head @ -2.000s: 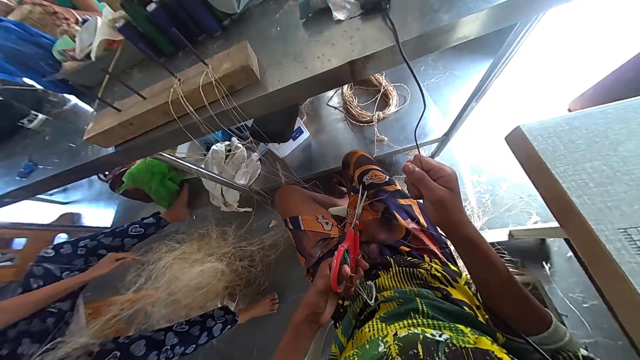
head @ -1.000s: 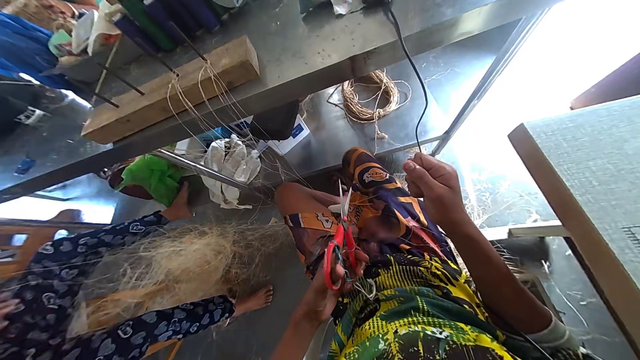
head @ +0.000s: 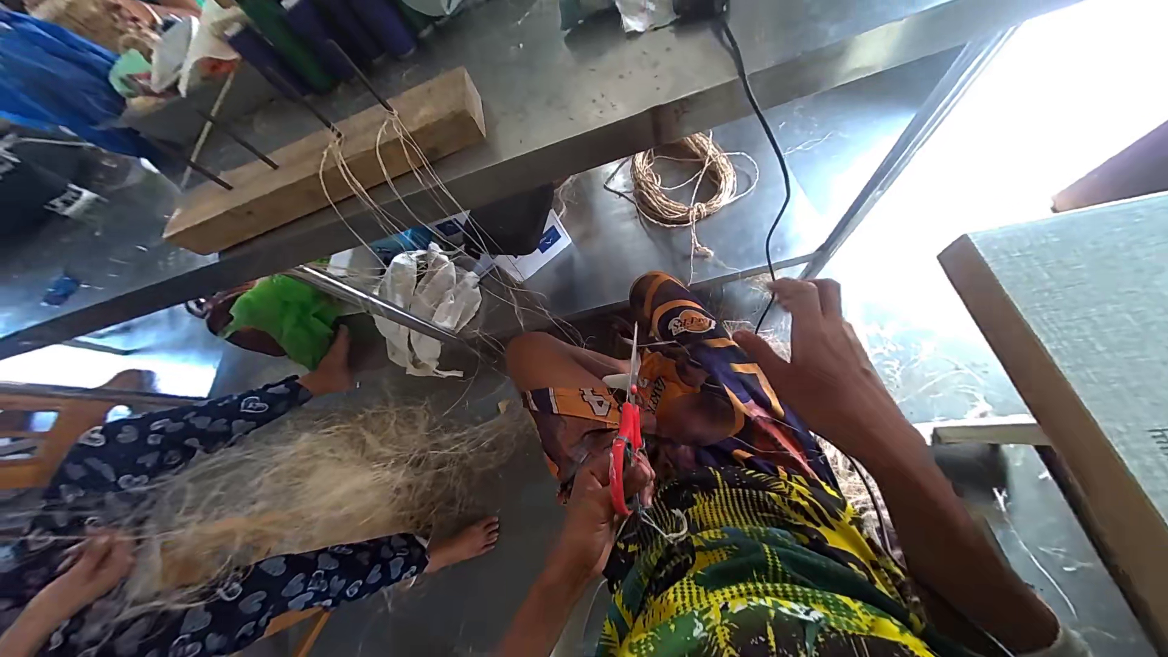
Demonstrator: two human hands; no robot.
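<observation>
Red-handled scissors (head: 628,447) are in my left hand (head: 607,497), over my lap, with the blades pointing away from me. A short bit of pale fibre lies just below their handles. My right hand (head: 808,351) is raised at the right with its fingers spread, beside a black cable (head: 783,173) that hangs from the table; whether a thin strand is between its fingertips cannot be told. A coil of natural fibre cord (head: 671,214) lies on the shelf beyond my knees.
A wooden block with metal pegs (head: 328,173) holds looped strands on the metal table (head: 602,119). At left a co-worker sits with a heap of loose fibre (head: 338,484). A grey-topped board (head: 1077,301) juts in at right. A white bag (head: 424,310) hangs below the table.
My right hand was closed near the cable's lower end and now has its fingers spread. My left hand still has the scissors. The co-worker's hand at the left has moved.
</observation>
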